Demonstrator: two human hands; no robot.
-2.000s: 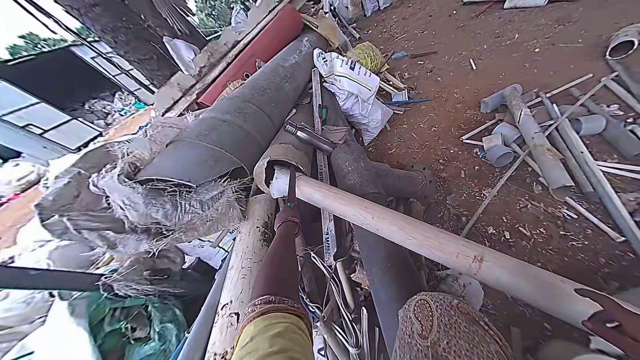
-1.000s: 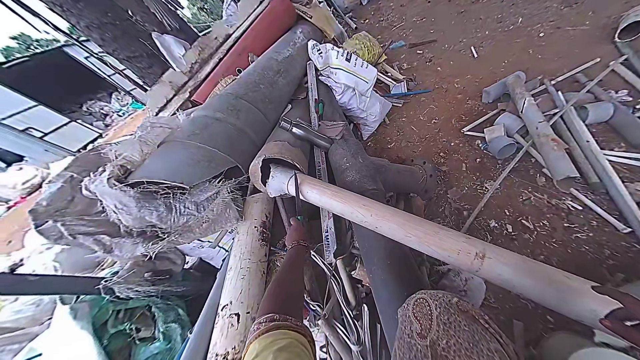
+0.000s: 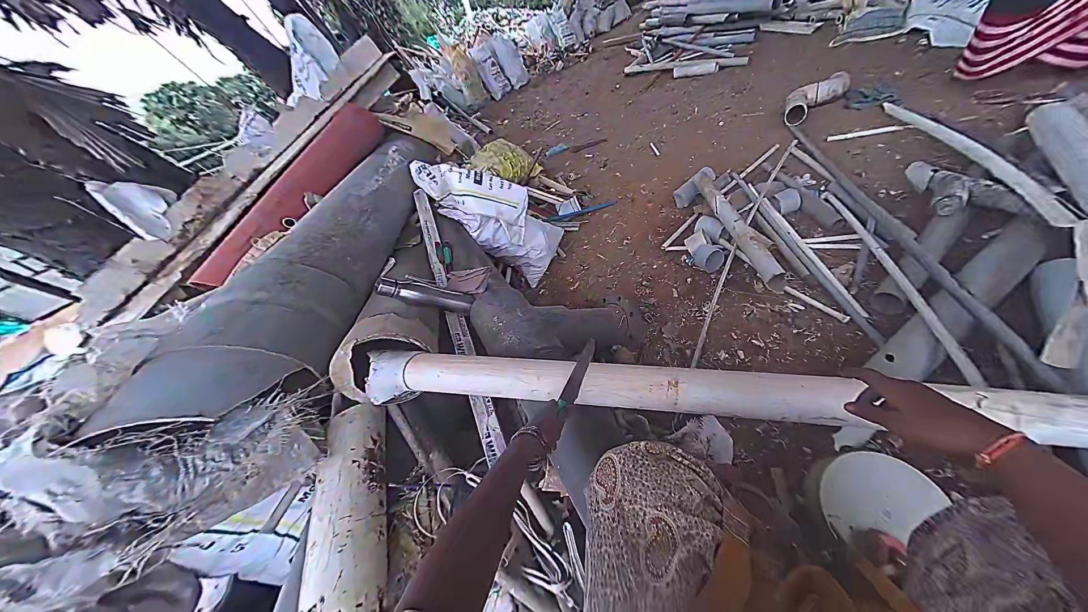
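Note:
A long pale plastic pipe (image 3: 637,387) lies crosswise in front of me, its ragged left end at the mouth of a wide grey pipe (image 3: 399,323). My left hand (image 3: 544,425) grips the green handle of a knife (image 3: 578,376), whose blade lies across the near side of the pale pipe and points up and away. My right hand (image 3: 909,408) rests on the pale pipe farther right, fingers over its top. Behind the pipe's left part, a metal flask (image 3: 425,295) lies on the grey pipes.
A large grey pipe (image 3: 263,280) and a red pipe (image 3: 293,191) lie at the left beside torn plastic sacking (image 3: 170,476). White sacks (image 3: 493,212) lie beyond. Loose pipes and fittings (image 3: 748,238) are scattered on the soil at right. A round white object (image 3: 880,497) is near my knees.
The view has swung to the right. The knife has moved from the pale pipe's left end to farther right along it. The pale pipe now lies more nearly level across the view.

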